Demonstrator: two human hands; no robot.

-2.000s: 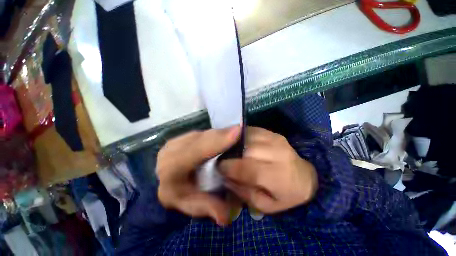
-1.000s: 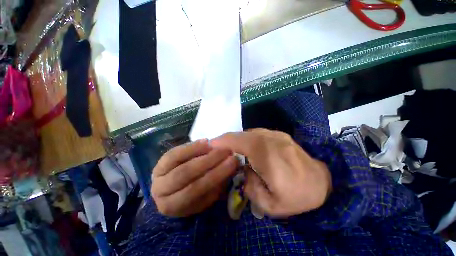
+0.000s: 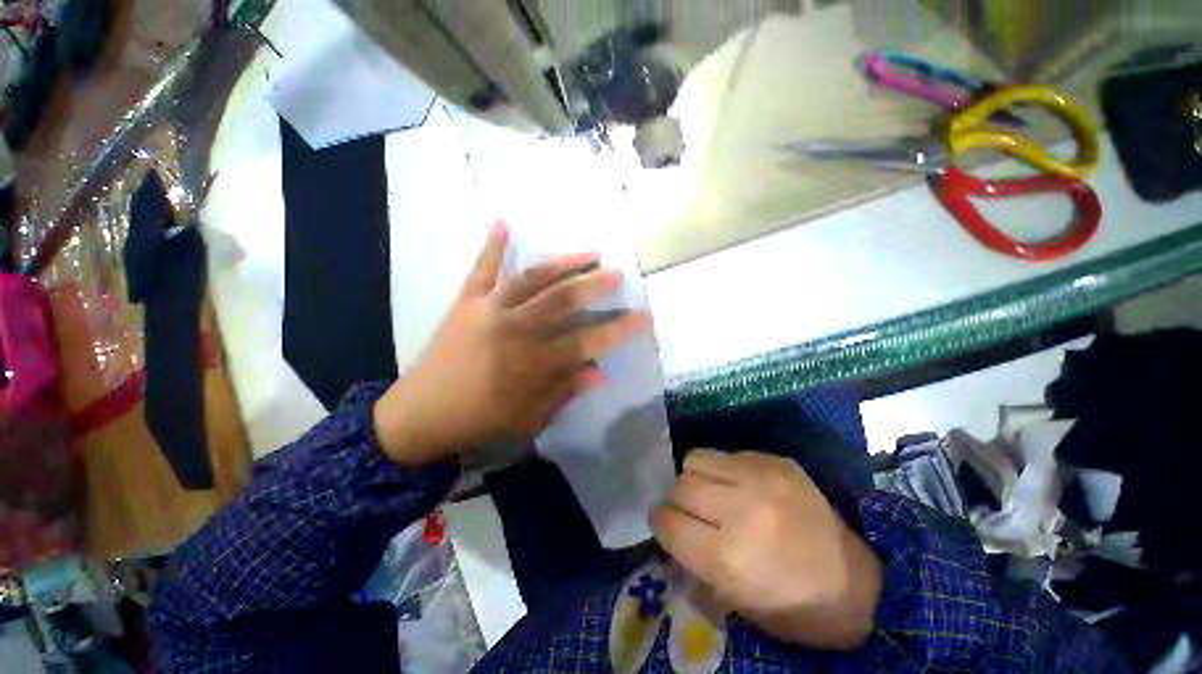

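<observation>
A white-faced piece (image 3: 609,454) runs from under the machine's needle area down over the table's front edge. My left hand (image 3: 508,349) lies on its upper part with fingers spread, just in front of the presser foot (image 3: 600,145). My right hand (image 3: 765,540) has its fingers curled at the lower right end of the piece, pinching its edge. A black fabric part (image 3: 541,527) shows below my left hand, beside the white piece.
Scissors (image 3: 1015,171) with yellow and red handles lie right of the needle, below a pink and blue item (image 3: 923,82). A black piece (image 3: 336,263) and white piece (image 3: 349,86) lie left. A curved black strip (image 3: 175,342) is on the brown board. Offcuts (image 3: 1028,474) are lower right.
My left hand has moved up from my right hand onto the white piece near the needle. My right hand has moved slightly down. The view has shifted, showing the machine head and whole scissors.
</observation>
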